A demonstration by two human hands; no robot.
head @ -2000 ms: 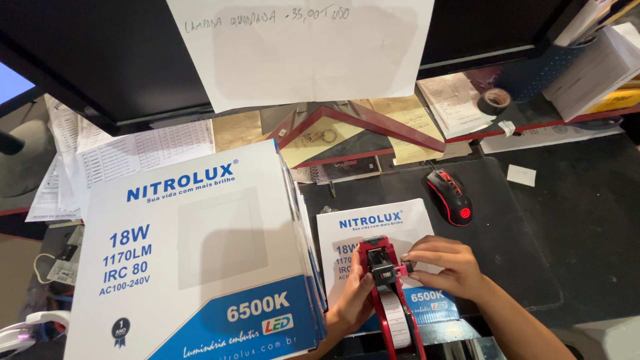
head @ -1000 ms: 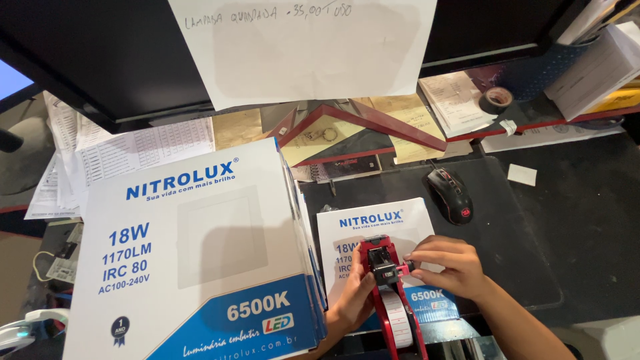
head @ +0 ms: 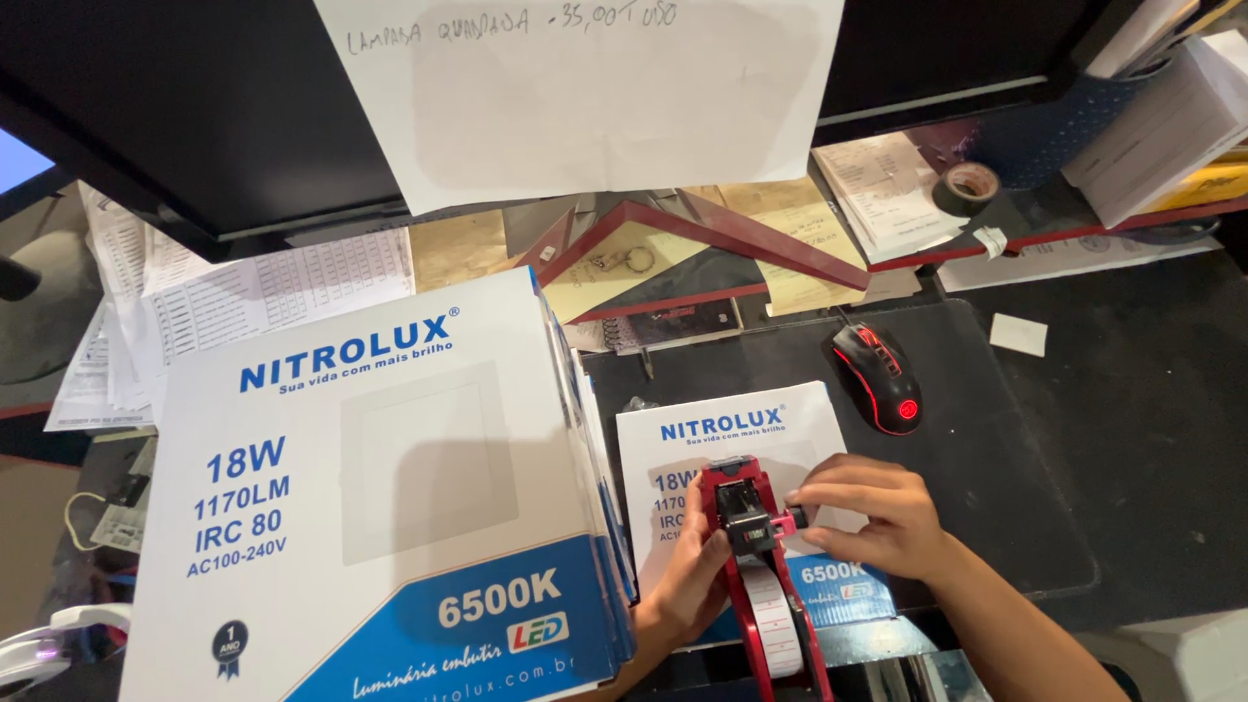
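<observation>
A red and black handheld price labeler [head: 746,526], with a strip of white labels [head: 770,619] along its body, is held above a smaller-looking Nitrolux LED light box [head: 726,429]. My left hand [head: 687,575] grips the labeler's left side. The fingertips of my right hand [head: 868,507] pinch the black knob [head: 798,517] on a pink stem at its right side. To the left stands a stack of Nitrolux LED light boxes [head: 322,478], its top box showing a printed square panel. The labeler's handle is out of sight.
A black mouse with red lights [head: 875,375] lies on a dark mouse pad [head: 1004,468]. Behind are monitors [head: 195,107], a hanging handwritten sheet [head: 604,107], a dark red angled stand [head: 702,239], a tape roll [head: 965,187] and papers [head: 263,292]. A small white paper [head: 1018,333] lies right.
</observation>
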